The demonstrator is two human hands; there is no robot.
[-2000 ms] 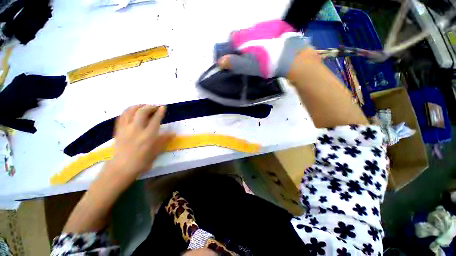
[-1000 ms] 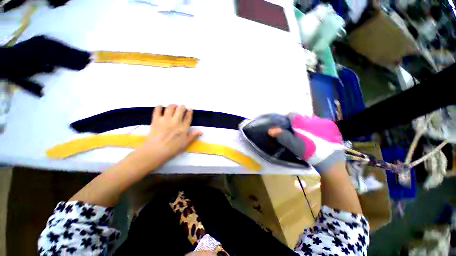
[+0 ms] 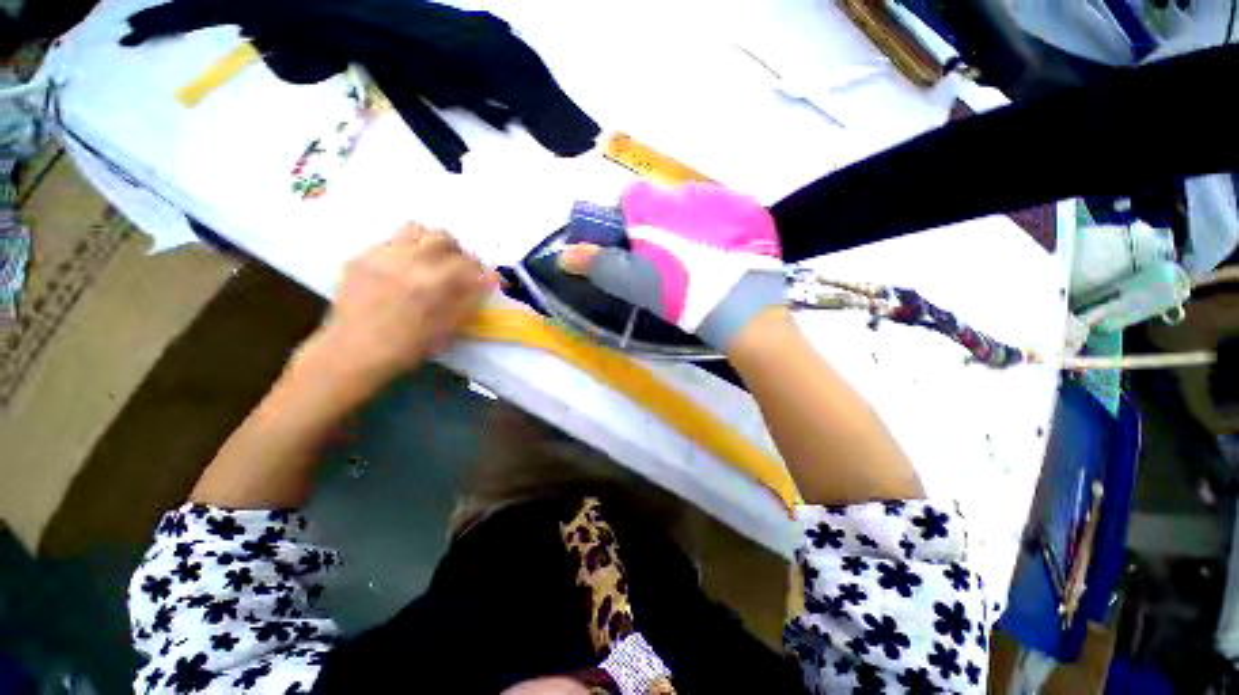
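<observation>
My right hand (image 3: 693, 265), in a pink, white and grey glove, holds the steam iron (image 3: 598, 302) by its handle, its pointed tip towards my left hand. The black strip is mostly hidden under the iron; a dark bit shows at the tip. My left hand (image 3: 408, 292) is bare and slightly blurred, fingers bent down at the strip's left end; whether it pinches the cloth cannot be told. The curved yellow template (image 3: 652, 394) lies along the near table edge, its left end hidden by my left hand.
A heap of black pieces (image 3: 408, 54) lies at the far left, beside a patterned strip (image 3: 326, 152). A straight yellow template (image 3: 652, 159) is partly behind the glove. The iron's wrapped hose (image 3: 938, 326) leads right. A black padded arm (image 3: 1006, 156) crosses above the table. A blue bin (image 3: 1073, 516) stands right.
The view has turned, bringing the black heap nearer the middle. The iron has moved along the strip from its right end to its left end, close to my left hand, whose fingers are now bent.
</observation>
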